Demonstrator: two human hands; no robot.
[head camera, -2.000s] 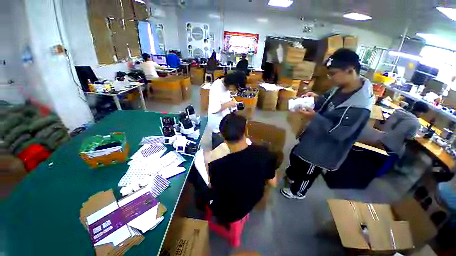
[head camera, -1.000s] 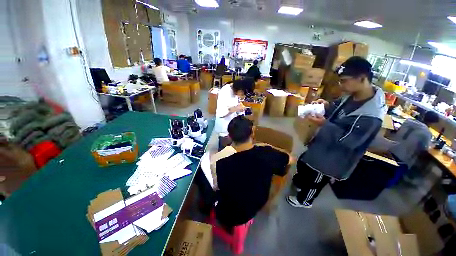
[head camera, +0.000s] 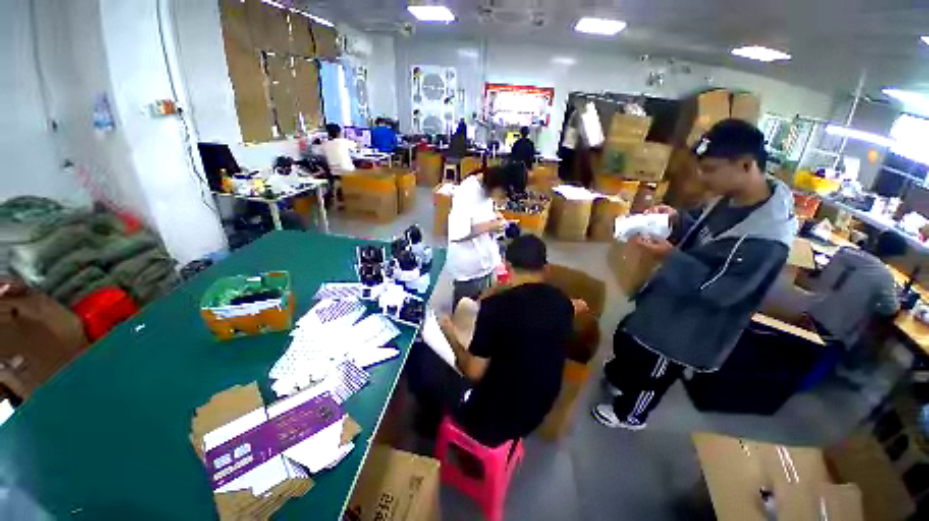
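Neither of my hands is in the picture. Nearest in front of me is a long dark-green table (head camera: 122, 387). On it lie flattened brown and purple-white cartons (head camera: 275, 440), a spread pile of white sheets (head camera: 331, 346), some with striped print, an orange box with a green rim and dark contents (head camera: 248, 305), and a cluster of black-and-white devices (head camera: 392, 270) at the table's far right corner.
A person in black sits on a pink stool (head camera: 479, 463) right of the table. A standing person in a grey hooded jacket (head camera: 703, 275) holds something white. A person in white stands behind. Open cartons (head camera: 759, 478) lie at lower right; green sacks (head camera: 92, 254) at left.
The view has shifted, so the table and people sit further right. The seated person has turned, now seen more from the side, with the pink stool more exposed.
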